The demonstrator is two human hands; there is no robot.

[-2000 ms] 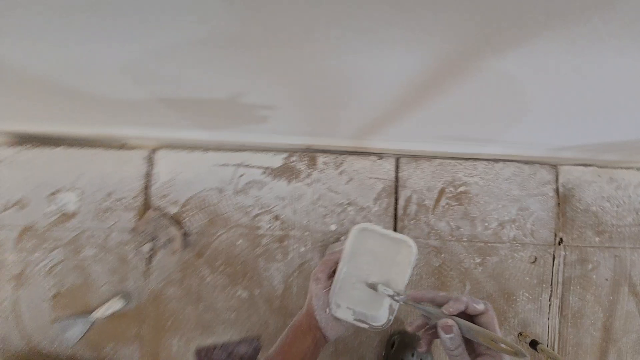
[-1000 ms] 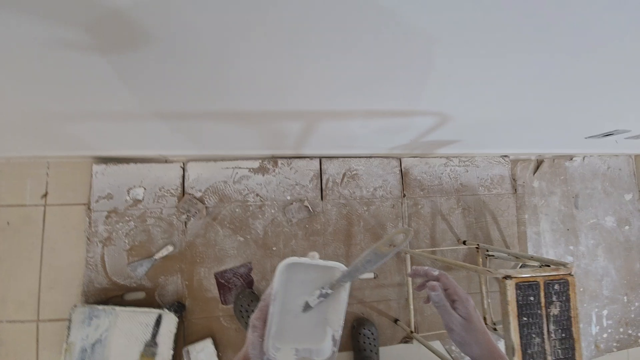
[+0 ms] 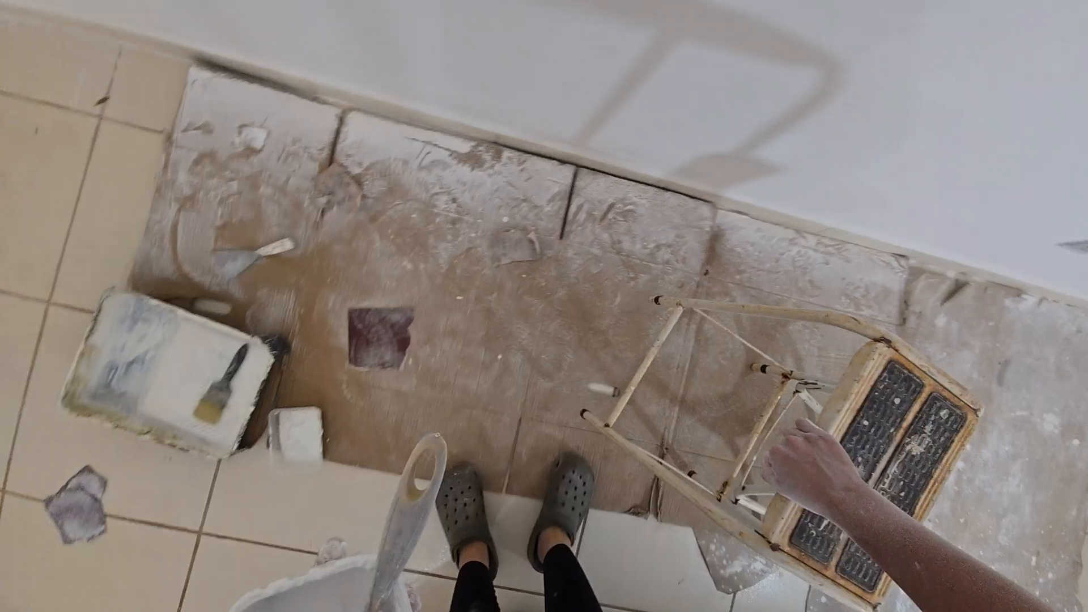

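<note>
My left hand (image 3: 331,551), mostly hidden, holds a white plastic tub (image 3: 310,588) at the bottom edge. A tool with a translucent handle (image 3: 408,510), a hole in its end, leans in the tub; its blade end is out of view. My right hand (image 3: 812,470) is closed at the near edge of a rusty cream metal step stool (image 3: 850,399) with black ribbed treads, and seems to grip its frame. The fingertips are hidden.
A white paint tray (image 3: 161,365) carries a paintbrush (image 3: 223,387). Beside it lies a small white container (image 3: 296,434). A putty knife (image 3: 255,257) and a dark red sheet (image 3: 380,337) lie on stained cardboard (image 3: 476,340) along the white wall (image 3: 510,68).
My right hand, open beside the stool a second ago, is now closed at it. Two seconds ago it held the tool over the tub. The view has turned and shifted.
</note>
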